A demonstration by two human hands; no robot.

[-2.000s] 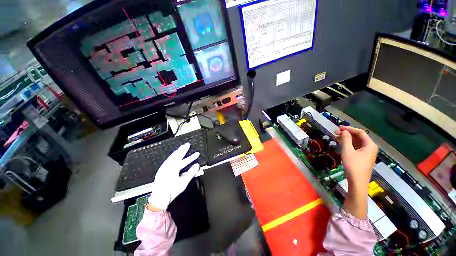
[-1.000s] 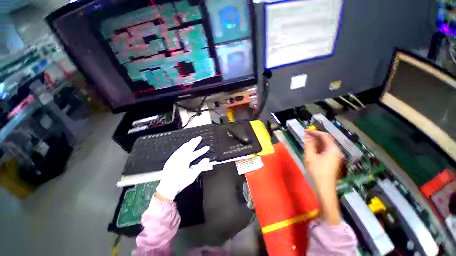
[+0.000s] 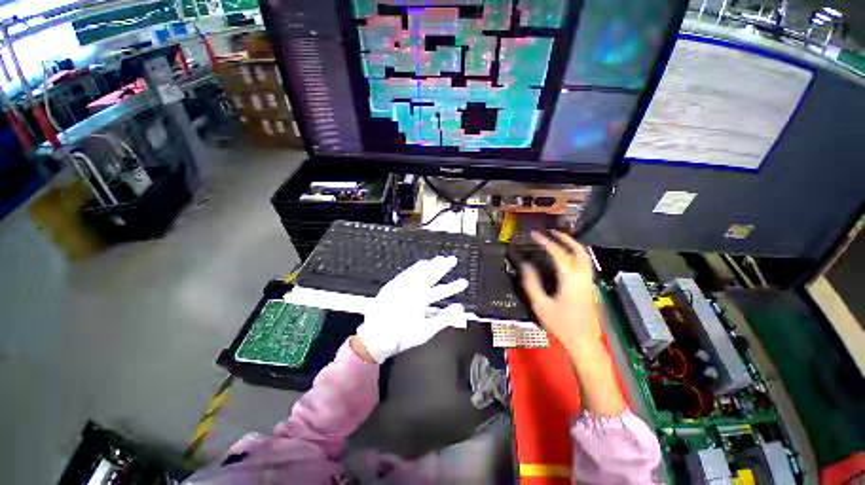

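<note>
The black keyboard (image 3: 379, 258) lies on a shelf below the large monitor (image 3: 455, 85), which shows a green-red board image. My gloved left hand (image 3: 413, 308) rests over the keyboard's right front part, fingers apart, holding nothing. My bare right hand (image 3: 561, 289) is on the black mouse (image 3: 531, 269), its fingers over it and slightly blurred. The mouse sits on a dark pad (image 3: 491, 292) right of the keyboard and is partly hidden by the hand.
Power boards (image 3: 704, 355) with silver heatsinks and dark coils lie on the rails at right. The orange-red mat (image 3: 542, 403) is beside them. A green board (image 3: 281, 333) lies on a black tray below the keyboard. Black bins (image 3: 332, 204) stand behind the keyboard.
My right hand has moved left from above the power boards onto the mouse. My left hand stays over the keyboard. The view has turned left.
</note>
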